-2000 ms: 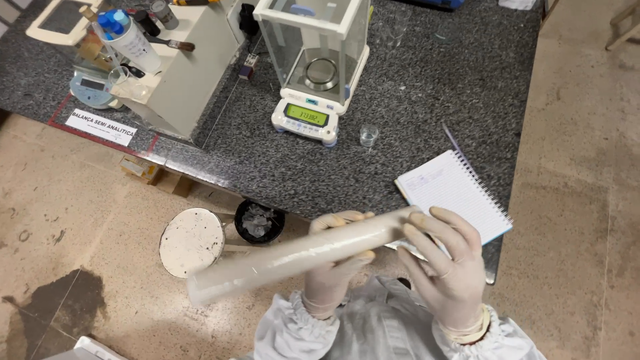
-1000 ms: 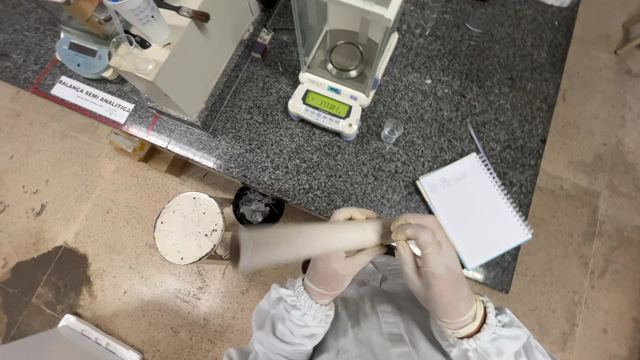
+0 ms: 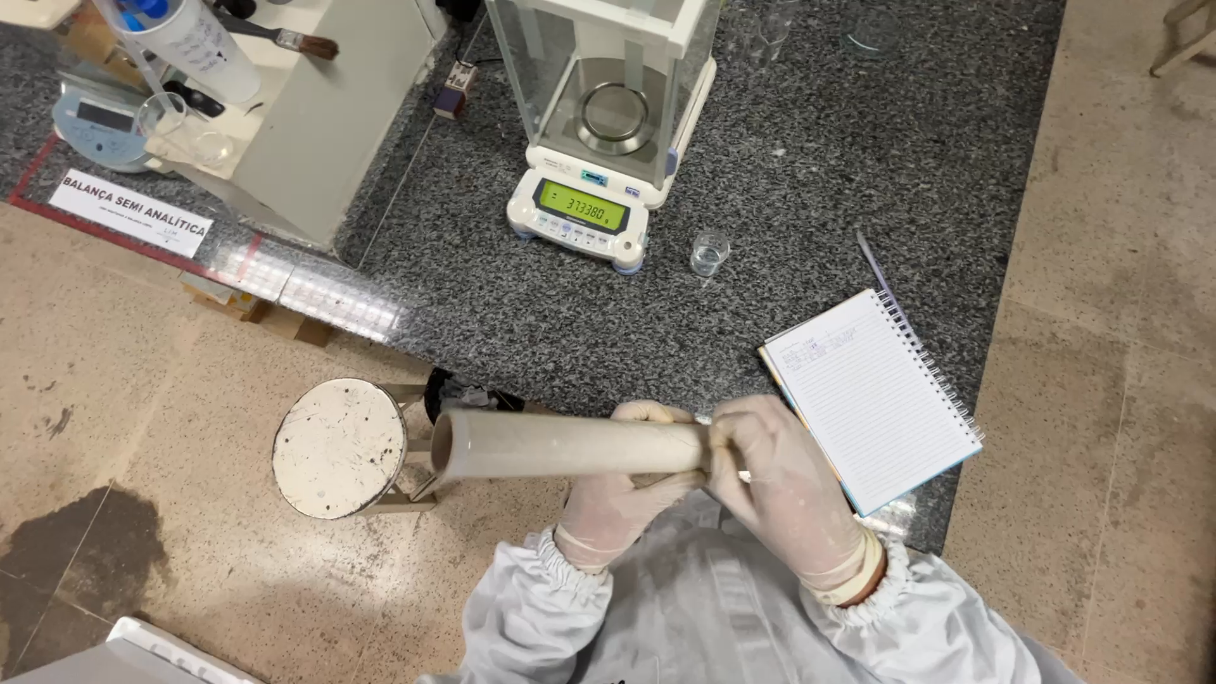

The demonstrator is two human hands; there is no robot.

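Both my hands wear pale latex gloves. My left hand (image 3: 627, 494) is wrapped round a whitish translucent tube or roll (image 3: 570, 446), near its right part. The tube lies roughly level across the view, its open hollow end to the left. At its right end the fingers of my right hand (image 3: 774, 475) are closed on the rim; what they pinch there is partly hidden. Beyond my hands, an analytical balance (image 3: 598, 171) with glass walls and a lit display stands on the granite bench, a round metal pan inside. A small glass beaker (image 3: 710, 253) stands to its right.
A spiral notebook (image 3: 874, 408) lies open by the bench edge, a pen (image 3: 879, 271) beside it. A round stool (image 3: 339, 448) and a black bin (image 3: 465, 391) stand below. At upper left are a second balance (image 3: 104, 123), a brush (image 3: 285, 36) and a plastic bottle (image 3: 204, 57).
The tube has swung from a slant, its left end low, to nearly level. Both hands still hold it. The view has shifted somewhat.
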